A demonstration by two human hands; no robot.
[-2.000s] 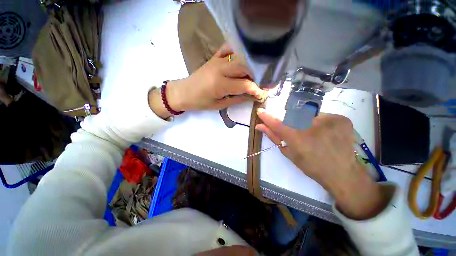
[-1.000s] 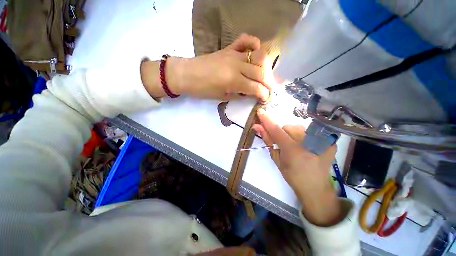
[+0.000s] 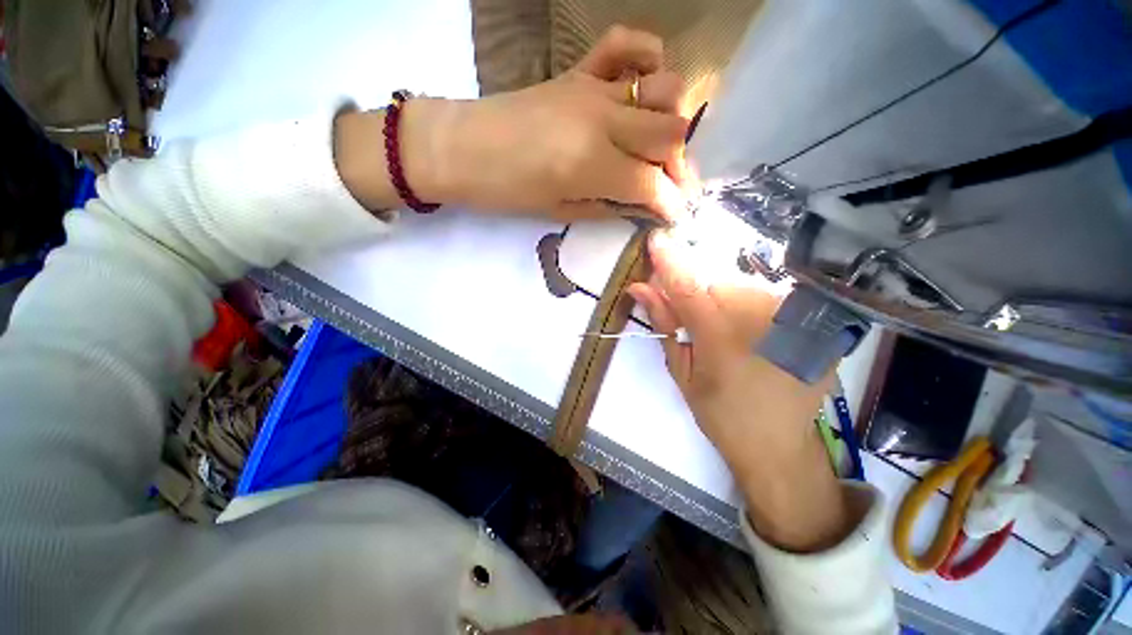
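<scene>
A brown fabric panel (image 3: 521, 50) lies behind my left hand, running under the machine head. A narrow brown zipper strip (image 3: 601, 341) runs from my fingertips over the table's front edge. My left hand (image 3: 559, 143) presses fabric beside the needle area, fingers bent. My right hand (image 3: 732, 360) holds the top of the strip at its fingertips, close to my left fingertips. A thin silver rod (image 3: 627, 335) sticks out leftward from my right hand. The presser foot area (image 3: 757, 230) is glaringly lit, so the needle is unclear. A small dark curved scrap (image 3: 554, 266) lies left of the strip.
A grey blocky attachment (image 3: 809, 333) overlaps my right hand. To the right lie a black rectangle (image 3: 925, 399), orange-handled scissors (image 3: 921, 509), a red handle (image 3: 981, 555) and snips (image 3: 848, 432). Brown zippered pieces (image 3: 77, 62) are at far left. A blue bin (image 3: 288, 409) sits below the edge.
The view has shifted, bringing the machine head's side into view. Both hands stay at the needle area. The strip's visible hanging part looks slightly shorter than two seconds ago.
</scene>
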